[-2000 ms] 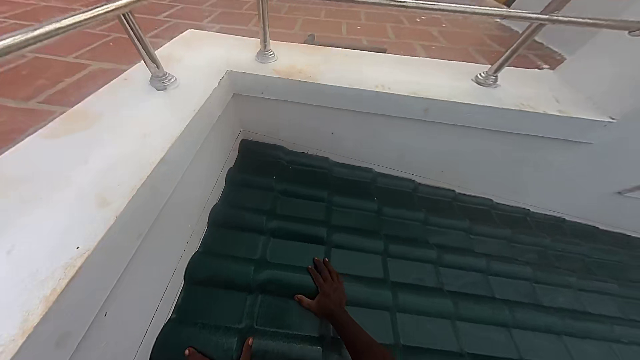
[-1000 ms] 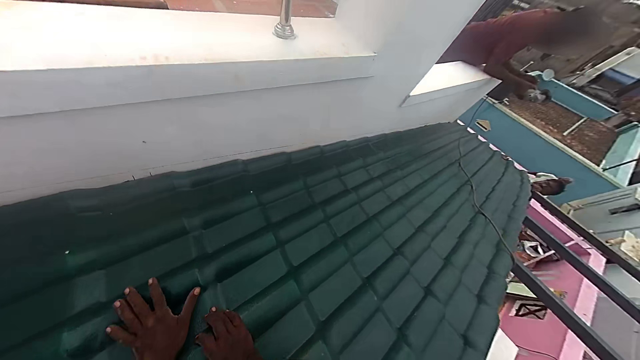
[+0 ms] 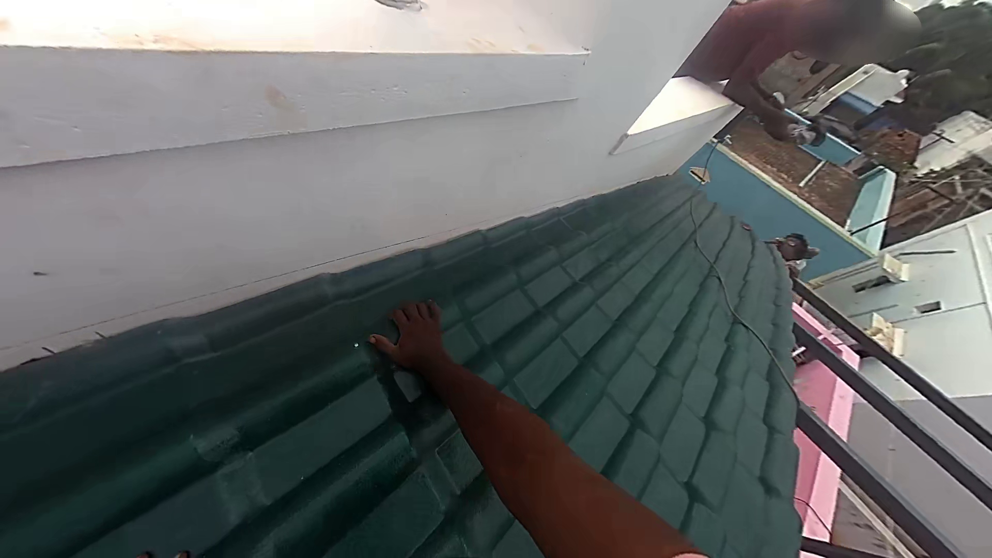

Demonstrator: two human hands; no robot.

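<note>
A dark green tiled-profile roof [image 3: 620,341] slopes down to the right from a white wall. My right hand [image 3: 417,337] lies palm down on its upper part with fingers apart and holds nothing. Just left of the thumb is a small bright spot on the tiles. Of my left hand [image 3: 163,554] only fingertips show at the bottom edge, over the roof; the rest is hidden.
The white wall [image 3: 310,194] borders the roof's upper edge. A cable [image 3: 725,287] runs across the far tiles. Dark metal bars [image 3: 876,403] extend past the lower edge. One person [image 3: 744,54] leans over a ledge; another person's head [image 3: 794,248] shows beyond the roof edge.
The view has swung right along the roof since the earliest frame. My right hand has moved up the tiles towards the wall, away from my left hand, which was fully spread in view a second ago.
</note>
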